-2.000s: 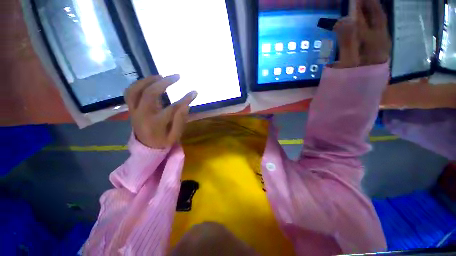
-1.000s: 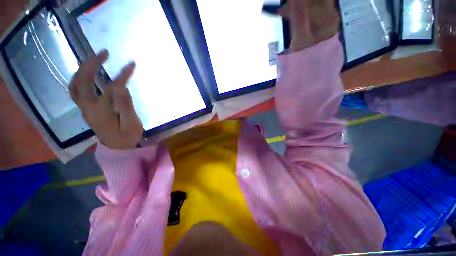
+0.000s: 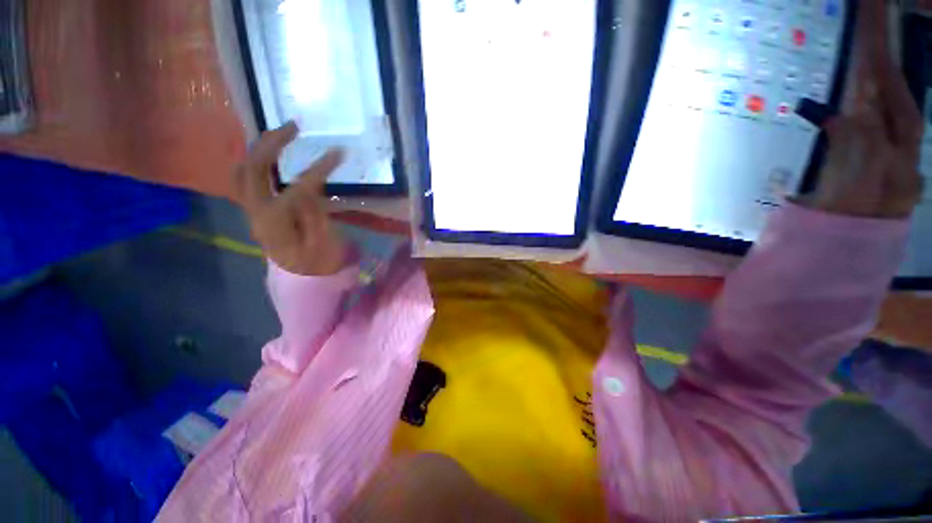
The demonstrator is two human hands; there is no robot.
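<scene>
Several tablets lie side by side on the bench. The left tablet (image 3: 332, 82) has a pale, glaring screen. The middle tablet (image 3: 508, 133) shows a nearly all-white screen. The right tablet (image 3: 695, 153) shows rows of small icons on a light background. My left hand (image 3: 296, 209) is over the left tablet's lower left corner, fingers apart and empty. My right hand (image 3: 869, 128) is over the right tablet's right edge, with a small black object (image 3: 814, 112) at a fingertip above the screen. White protective sheets (image 3: 501, 248) stick out under the tablets.
The orange-red bench (image 3: 133, 112) runs along the top. Part of another dark-edged tablet (image 3: 917, 240) shows at the far right. Blue bins (image 3: 82, 220) stand at the left, over a grey floor with a yellow line. A purple cloth shape (image 3: 894, 378) is at the right.
The view has shifted left along the bench, so the tablets appear further right. The right hand is now over a tablet showing icons. The left hand is over the left tablet's lower corner.
</scene>
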